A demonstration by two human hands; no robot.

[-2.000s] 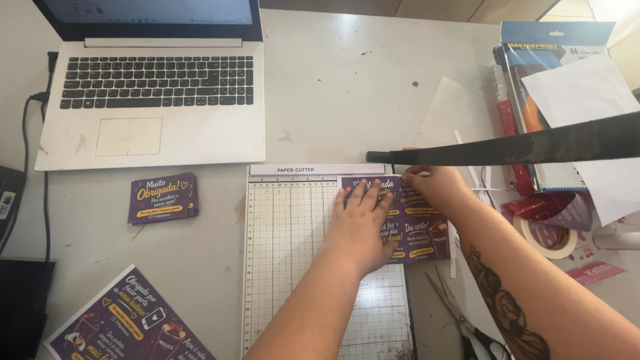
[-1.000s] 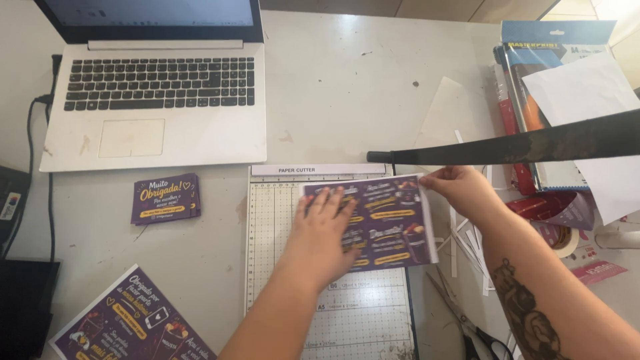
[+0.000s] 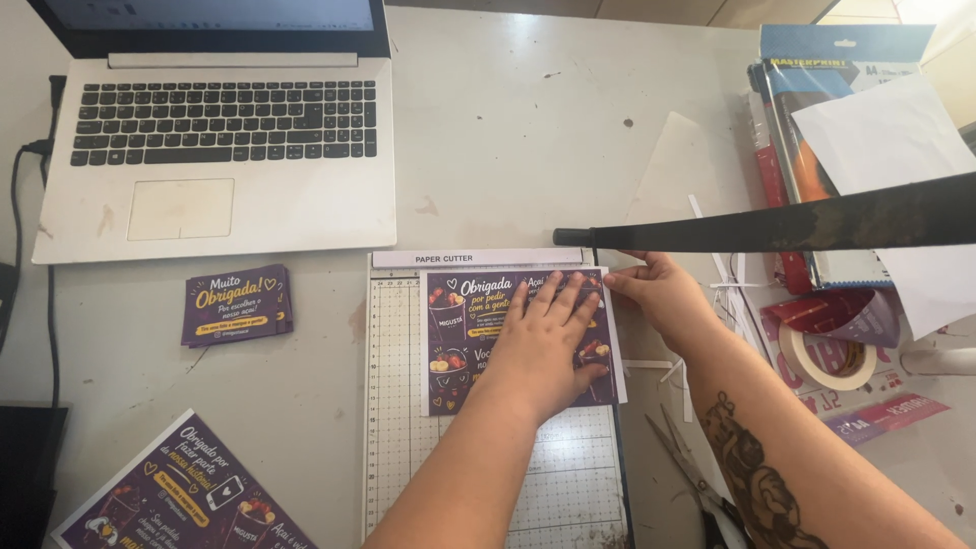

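Observation:
A purple printed sheet of cards (image 3: 461, 335) with narrow white margins lies on the gridded bed of a paper cutter (image 3: 396, 457), its top edge close to the cutter's upper rail. My left hand (image 3: 545, 335) rests flat on the sheet, fingers spread, pressing on it. With thumb and fingers my right hand (image 3: 648, 286) pinches the sheet's upper right corner, just under the raised black blade arm (image 3: 762, 226). The sheet's right edge reaches slightly past the bed's right edge.
A laptop (image 3: 221, 152) stands at upper left, a small stack of cut cards (image 3: 236, 305) below it, another printed sheet (image 3: 187, 496) at lower left. On the right are scissors (image 3: 698, 480), paper strips (image 3: 732, 297), a tape roll (image 3: 827, 366) and paper packs (image 3: 808, 152).
The sheet was skewed to the right and lower two seconds ago, was shifted and turned a second ago, and now lies nearly square on the cutter's bed. Its left-hand cards now show.

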